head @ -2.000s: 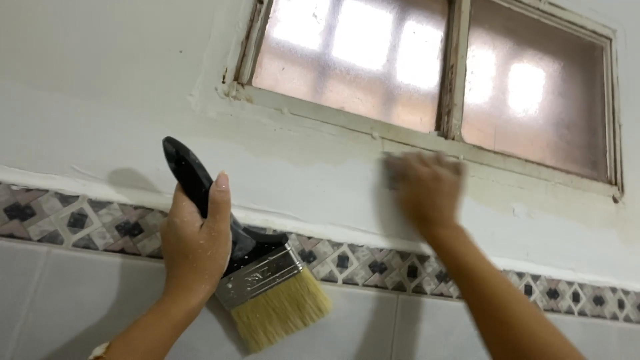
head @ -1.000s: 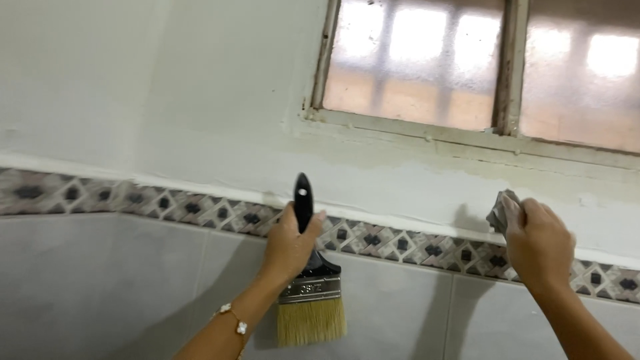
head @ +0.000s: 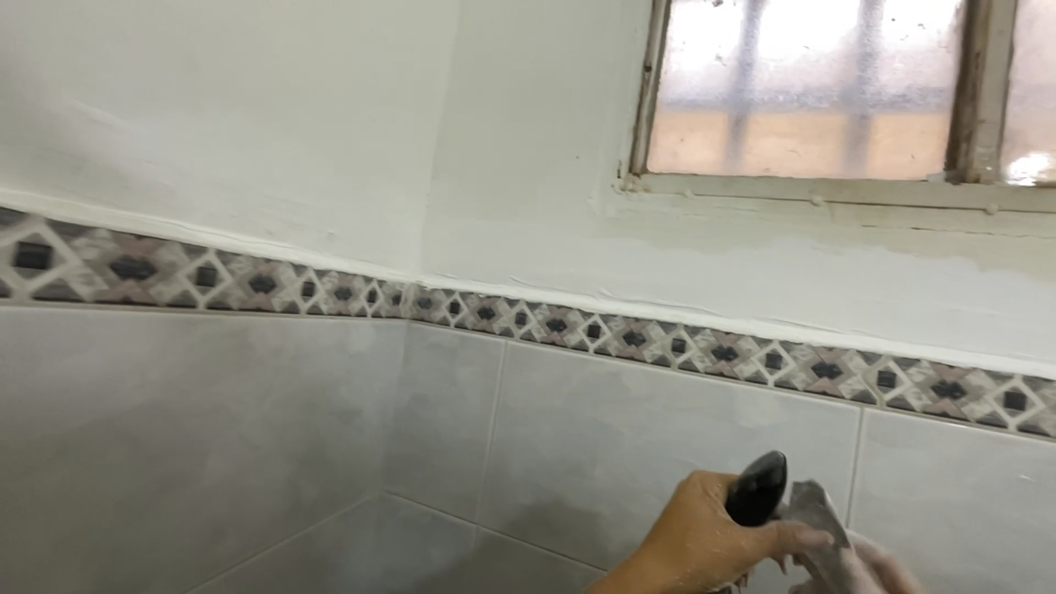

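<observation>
Low in the right half of the view, my left hand [head: 701, 528] is closed around the black handle [head: 757, 488] of the paintbrush, whose bristles are out of sight. Its thumb reaches across to a folded grey sheet, apparently sandpaper [head: 821, 528]. My right hand [head: 879, 569] holds that grey piece from the other side, mostly cut off by the bottom edge. Both hands are close together in front of the grey wall tiles [head: 643, 429].
A patterned tile border [head: 577, 330] runs along both walls and meets at the corner. Above it is the white painted wall [head: 528, 190], with uneven patches below the window's worn frame [head: 742, 186].
My right hand was against the wall below the window; it has come down beside my left hand with the grey piece. The view has swung left towards the corner.
</observation>
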